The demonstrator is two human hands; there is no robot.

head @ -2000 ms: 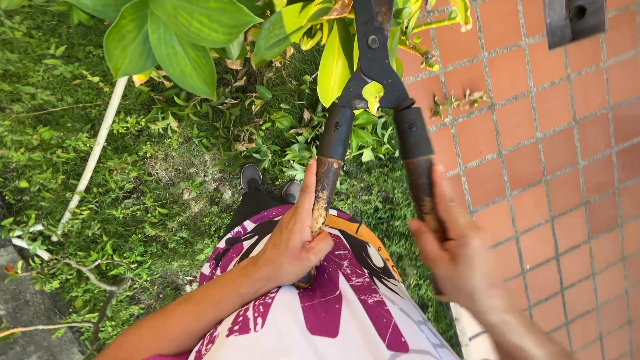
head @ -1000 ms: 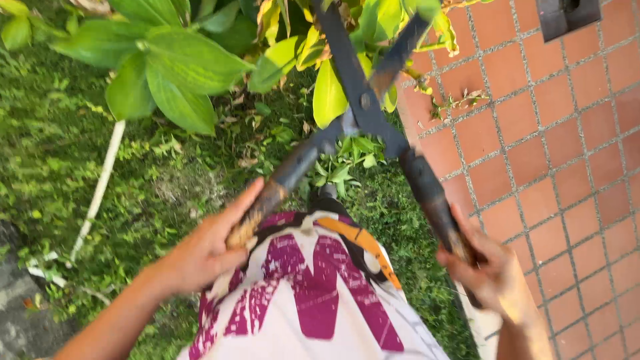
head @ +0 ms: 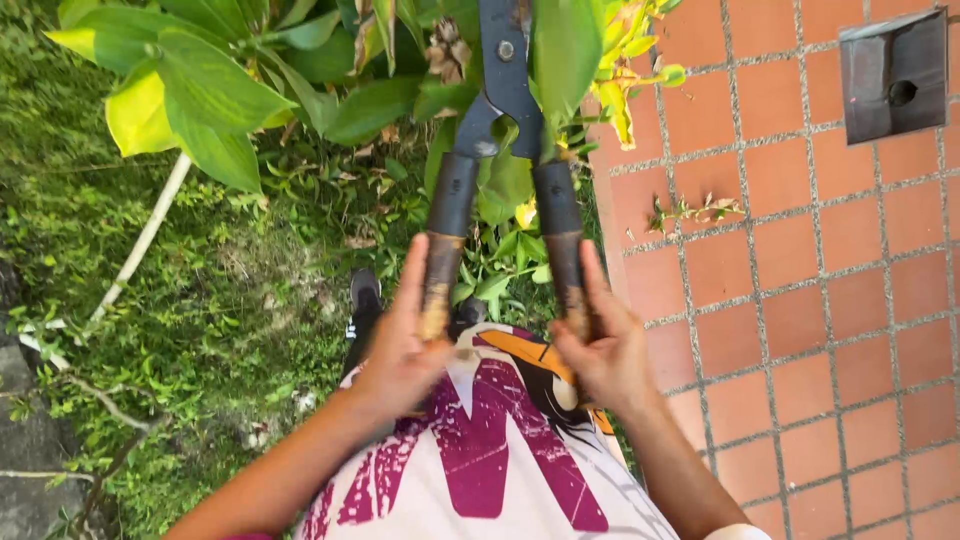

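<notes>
A pair of hedge shears [head: 505, 51] with worn wooden handles points away from me, its blades running out of the top of the view among the leaves. My left hand [head: 409, 341] grips the left handle [head: 442, 262], and my right hand [head: 607, 337] grips the right handle [head: 566, 259]. The handles stand close together, nearly parallel. A large green leaf [head: 568, 56] partly covers the right side of the blades. Broad green and yellowing leaves [head: 214, 97] spread to the left, with a dried brown seed head [head: 448, 51] beside the blades.
Terracotta tiles [head: 787, 322] lie on the right, with a cut sprig [head: 697, 214] and a dark square object with a hole [head: 892, 79]. On the left are low grass [head: 255, 315], a pale pipe or stick [head: 142, 240], a bare branch [head: 112, 405] and a concrete edge [head: 30, 427].
The shears' handles were close together, then spread wide with the blades apart a second ago, and are now close together again. Both my hands have moved inward with them.
</notes>
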